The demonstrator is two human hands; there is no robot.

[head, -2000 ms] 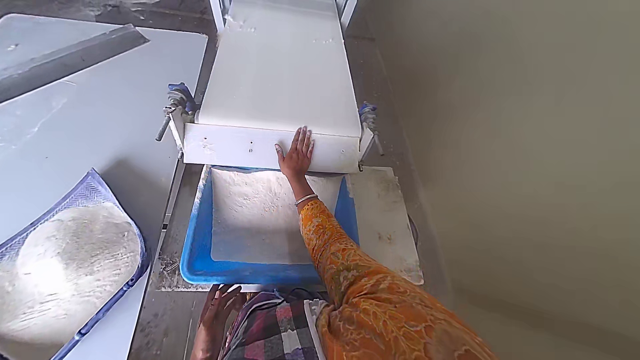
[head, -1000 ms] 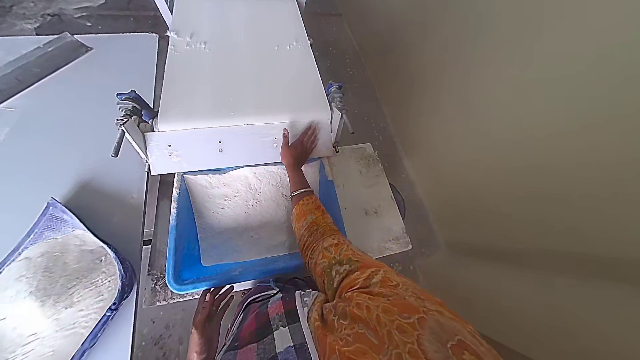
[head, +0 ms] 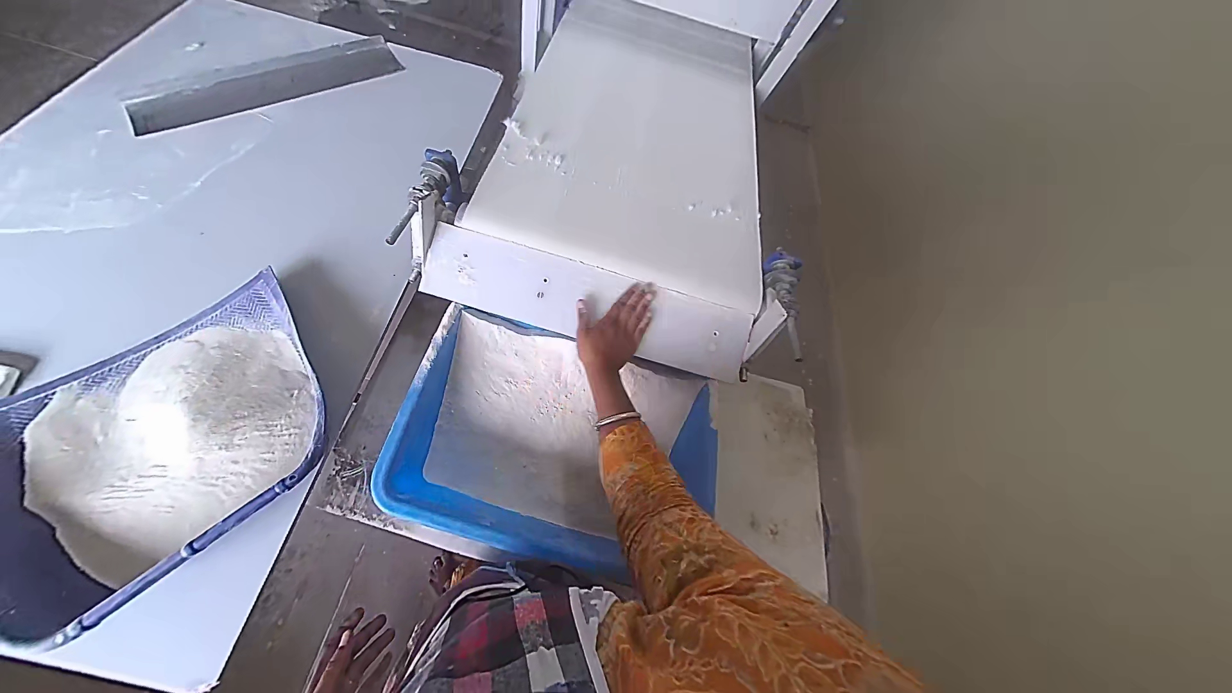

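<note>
My right hand [head: 616, 332] rests with spread fingers on the white front plate [head: 500, 269] at the end of a conveyor belt [head: 635, 154]; a bangle is on its wrist. Beneath the plate stands a blue plastic tub [head: 462, 525] holding a layer of whitish powder [head: 520, 433]. My left hand [head: 354, 659] hangs low at the bottom edge, fingers apart, holding nothing and partly cut off by the frame. To the left, a purple woven plastic basket [head: 226, 525] holds a heap of pale flour-like powder [head: 183, 433].
A grey metal channel [head: 265, 87] lies on the white table [head: 375, 135] at the left. Threaded adjusters [head: 435, 183] flank the belt's end on both sides. A stained pale board [head: 770, 462] lies right of the tub. A plain wall [head: 1039, 337] closes off the right side.
My right hand has moved along the front plate, from its right part a second ago to nearer the middle now. The view has shifted and turned.
</note>
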